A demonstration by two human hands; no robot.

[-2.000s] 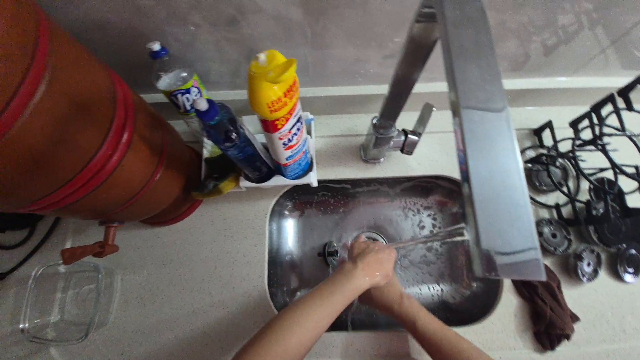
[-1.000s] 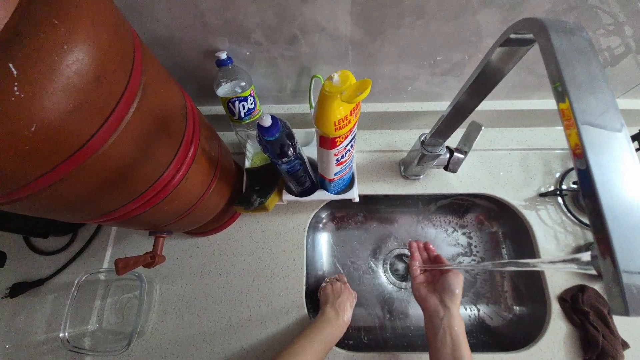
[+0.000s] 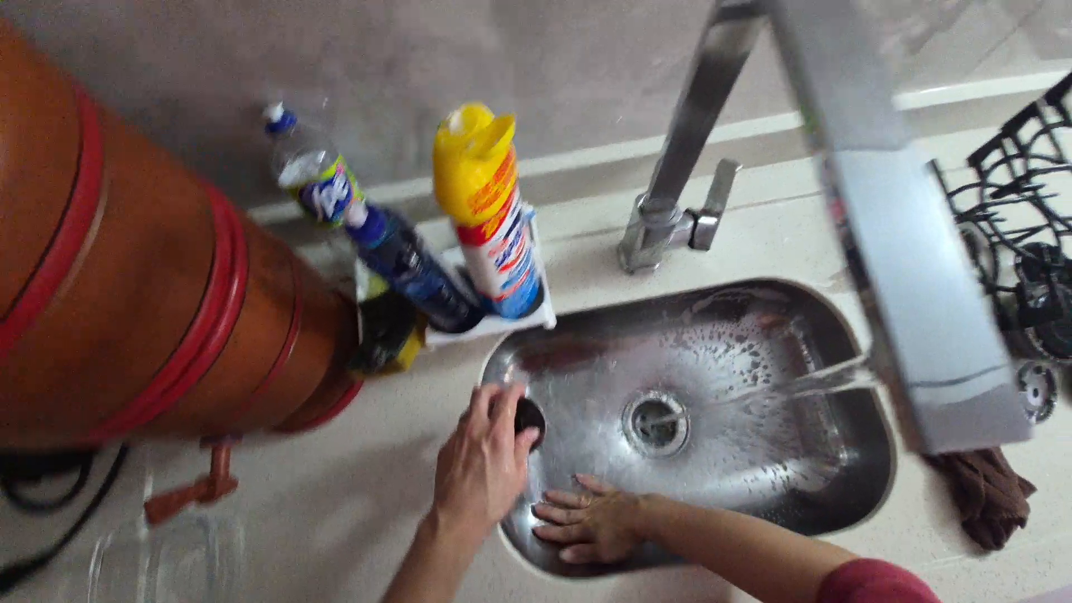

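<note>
At the left rim of the stainless steel sink (image 3: pixel 712 352), my left hand (image 3: pixel 483 456) has its fingers and thumb around a small dark round object (image 3: pixel 529 423), probably the drain strainer or stopper. My right hand (image 3: pixel 590 519) lies palm down with fingers spread against the lower left inside of the sink, holding nothing. Water runs from the chrome faucet (image 3: pixel 930 276) down into the basin, and the open drain (image 3: pixel 657 423) shows to the right of my left hand.
A white caddy (image 3: pixel 544 293) behind the sink holds a yellow-capped spray can (image 3: pixel 494 226), a blue bottle (image 3: pixel 414 268) and a sponge (image 3: pixel 389 335). A clear detergent bottle (image 3: pixel 314 167), a clay water filter (image 3: pixel 159 276) and a glass dish (image 3: pixel 167 557) are left; a brown cloth (image 3: pixel 984 498) and stove grates (image 3: pixel 1017 184) are right.
My right hand has moved from the water stream beside the drain to the sink's lower left, its palm now turned down. My left hand is now at the left rim, around the dark object.
</note>
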